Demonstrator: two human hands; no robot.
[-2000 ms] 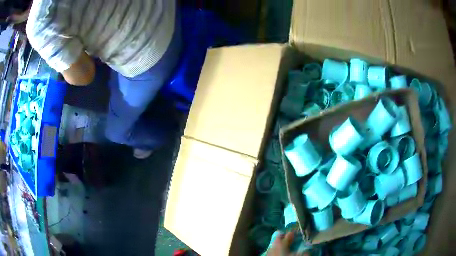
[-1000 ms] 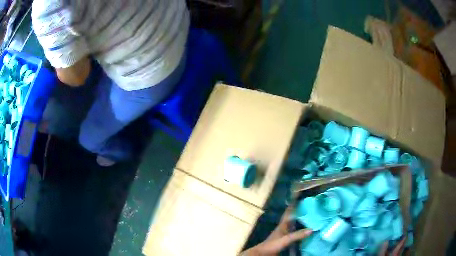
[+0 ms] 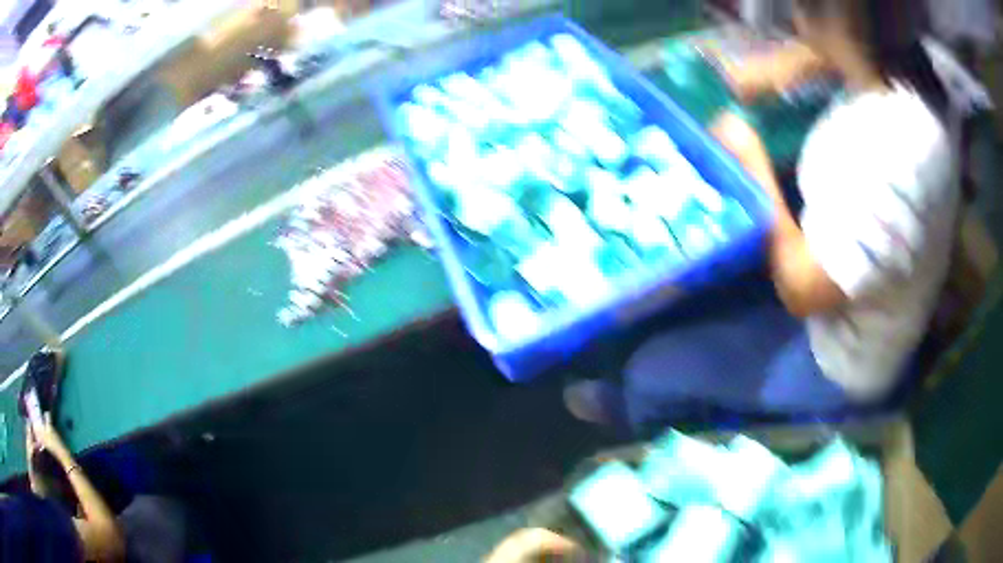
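Note:
A small open carton (image 3: 897,478), heaped with turquoise housings (image 3: 759,489), is at the bottom right, blurred and cut off by the lower edge. My left hand (image 3: 533,544) shows only in part at its left side and appears to grip it. My right hand is out of the picture. A blue tray (image 3: 489,352) on the green bench, beyond the carton, is filled with turquoise housings (image 3: 550,165).
A person in a light top (image 3: 880,220) sits right of the tray, an arm against its edge. Small silvery-reddish pieces (image 3: 352,225) lie on the bench (image 3: 198,352) left of the tray. Another person's arm (image 3: 83,495) is at the lower left. A tan flap (image 3: 918,500) shows bottom right.
The view has swung from the large carton to the bench and blue tray. The filled small carton has come out of the large carton. My right hand has left the picture.

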